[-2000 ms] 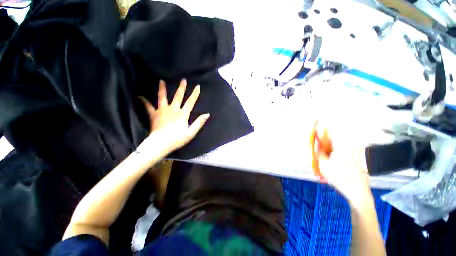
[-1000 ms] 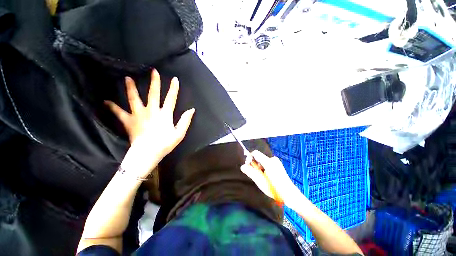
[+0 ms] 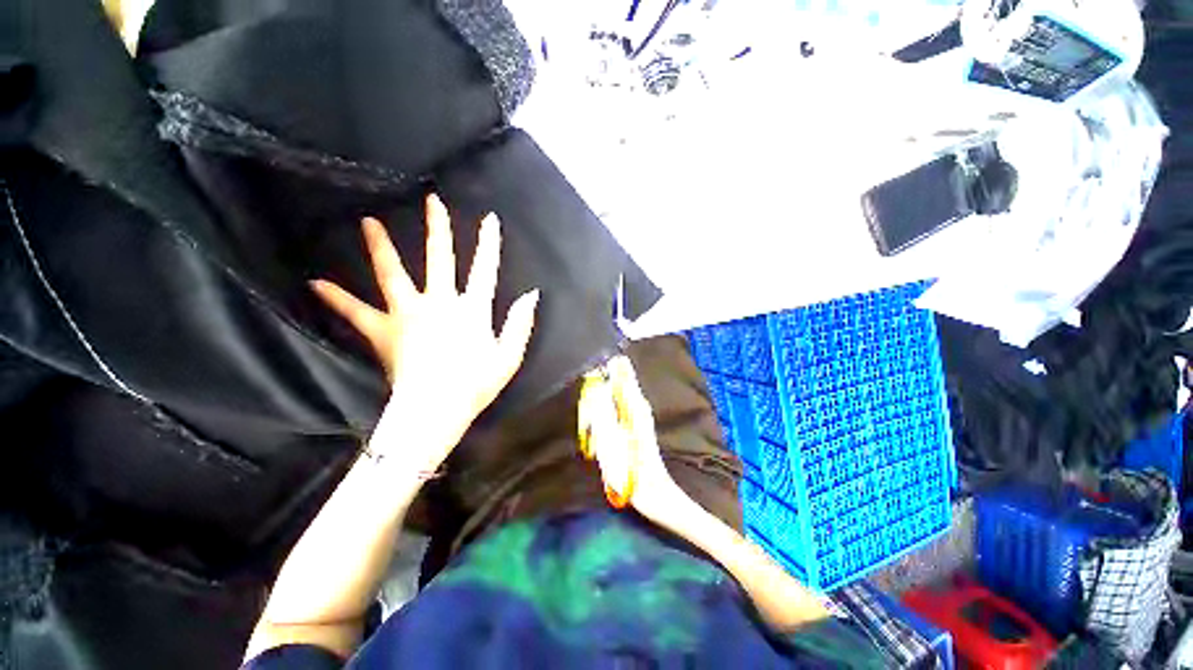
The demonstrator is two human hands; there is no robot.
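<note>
A large black garment point(image 3: 249, 301) covers the left of the table and hangs over its front edge. Its smooth panel ends in a corner on the white table, and speckled fleecy fabric point(image 3: 491, 52) shows near the top. My left hand point(image 3: 438, 334) lies flat on the panel with fingers spread. My right hand point(image 3: 625, 425) holds scissors with orange handles point(image 3: 619, 482) at the table's front edge. Their blades point(image 3: 620, 309) point up at the panel's edge near its corner. Whether the blades are apart is hard to tell.
A phone point(image 3: 916, 203) lies on the white table point(image 3: 746, 249) at the right, beside a clear plastic bag point(image 3: 1092, 196) and a control panel point(image 3: 1047, 59). Sewing machine parts show at the top, overexposed. A blue crate point(image 3: 857, 432) stands below the table edge, with a red item point(image 3: 981, 626) beyond.
My right hand has come from over the table at the right to the panel's edge, and the scissors now point more upright. My left hand stays spread on the panel. The view has shifted.
</note>
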